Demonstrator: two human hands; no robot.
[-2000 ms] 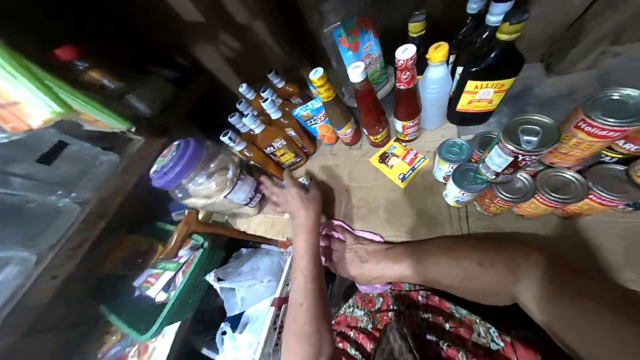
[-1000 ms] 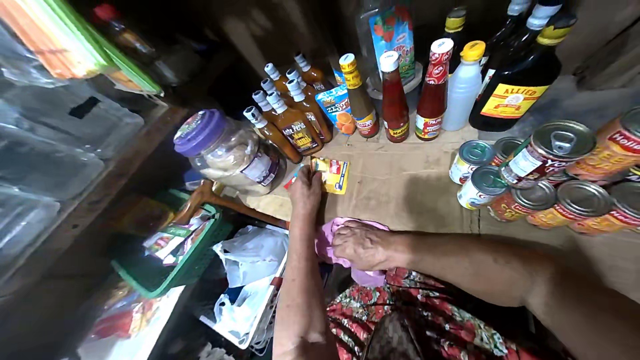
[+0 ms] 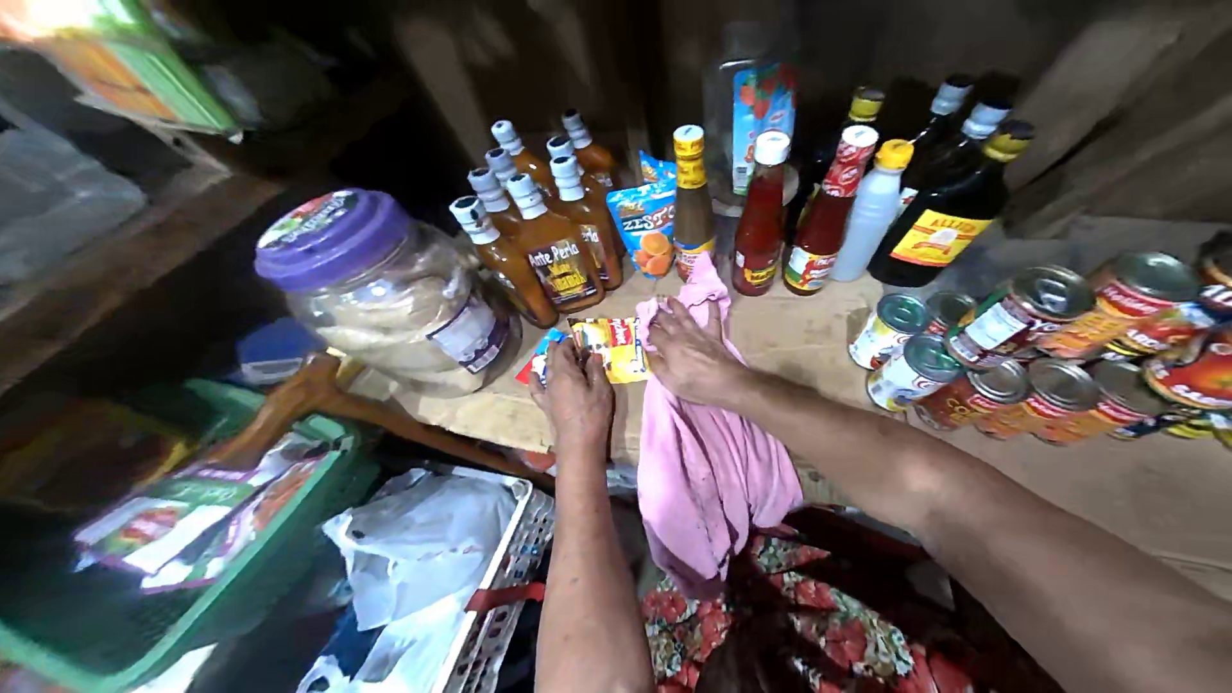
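My left hand (image 3: 577, 399) lies over a small blue and red sachet, its fingertips on it, beside a yellow sachet (image 3: 619, 346) on the cardboard-covered shelf; whether it grips either is unclear. Under the fingers of my right hand (image 3: 695, 356) is a pink cloth (image 3: 707, 472), pressed to the shelf just right of the yellow sachet, its lower part hanging over the front edge. Behind the hands stand brown sauce bottles (image 3: 553, 255), a blue juice pouch (image 3: 643, 226), a yellow-capped bottle (image 3: 693, 207) and a red sauce bottle (image 3: 758, 226).
A purple-lidded plastic jar (image 3: 404, 298) stands at the left. Stacked food cans (image 3: 1030, 390) are at the right, near dark bottles (image 3: 938, 221). Below the shelf, at left, are a green basket (image 3: 289, 539), a white crate (image 3: 500, 568) with plastic bags, and a curved wooden piece (image 3: 385, 421).
My right hand and the pink cloth have moved forward from the shelf's front edge towards the bottles. The cloth, bunched before, is spread out. My left hand has left the jar's side for the sachets.
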